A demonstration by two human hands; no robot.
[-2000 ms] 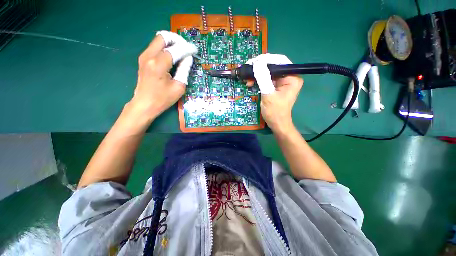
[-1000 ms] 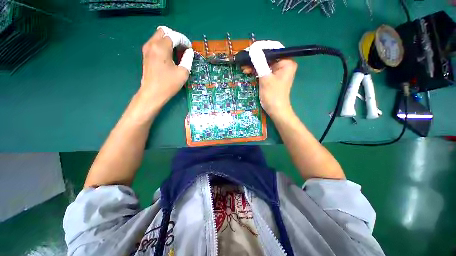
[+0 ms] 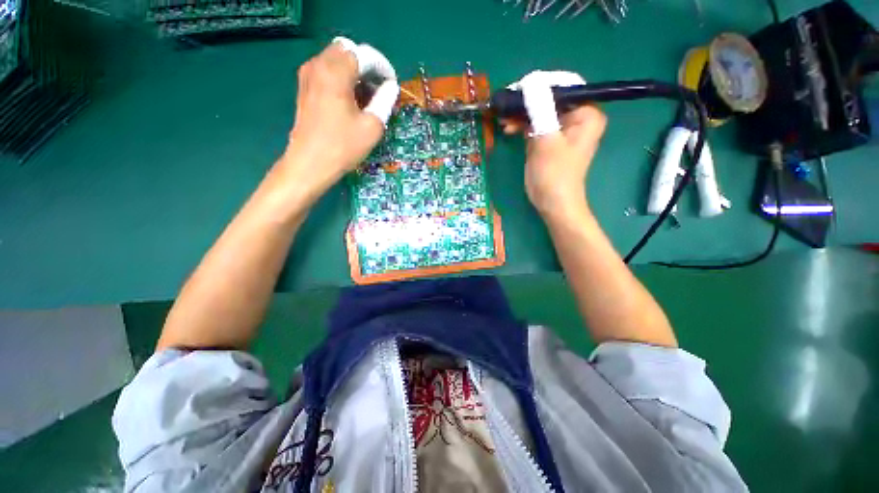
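Note:
A green circuit board panel [image 3: 416, 188] lies on an orange fixture [image 3: 424, 274] at the bench edge. Two twisted coil parts [image 3: 424, 82] show past its far edge. My right hand [image 3: 559, 130], with white finger coverings, holds the black soldering iron [image 3: 578, 93]. Its tip points left over the panel's far rows. My left hand [image 3: 339, 111], also with white coverings, is at the panel's far left corner with thumb and fingers pinched together. A thin strand seems to come from the pinch, but it is too fine to be sure.
A yellow-rimmed solder reel [image 3: 737, 72] and white-handled cutters [image 3: 686, 171] lie at the right. Beyond are a black box [image 3: 814, 82] and a small lit device [image 3: 796, 207]. Stacked panels [image 3: 226, 14] and loose coils [image 3: 569, 8] lie at the far side. The iron's cord hangs right of the panel.
Both hands and the iron have moved right relative to the panel since a second ago, and my left hand now covers the far left corner. Earlier they were first over the panel's middle.

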